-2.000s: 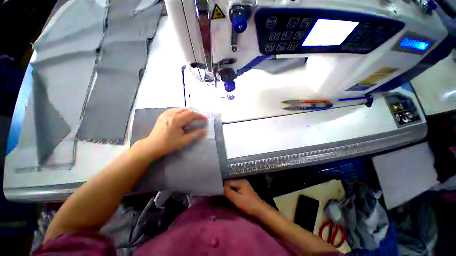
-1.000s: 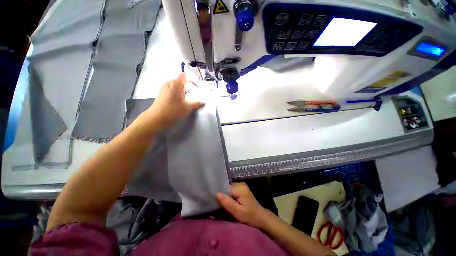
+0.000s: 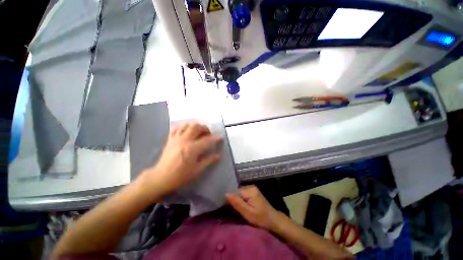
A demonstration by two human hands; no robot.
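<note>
A light grey fabric panel lies at the table's front edge, over a darker grey panel. Its far end is near the presser foot and needle under the bright lamp. My left hand lies flat on the light panel, fingers slightly spread, holding nothing. My right hand pinches the panel's near right corner at the table edge, with thumb on top and the other fingers partly hidden.
The sewing machine stands behind. Thread snips and a blue-capped stick lie right of the needle. Grey panels lie left. Below right are a phone, red scissors and crumpled grey cloth.
My left hand has moved back from beside the needle toward me, onto the middle of the light panel. The panel's far end has moved nearer to me. My right hand stays at its near corner.
</note>
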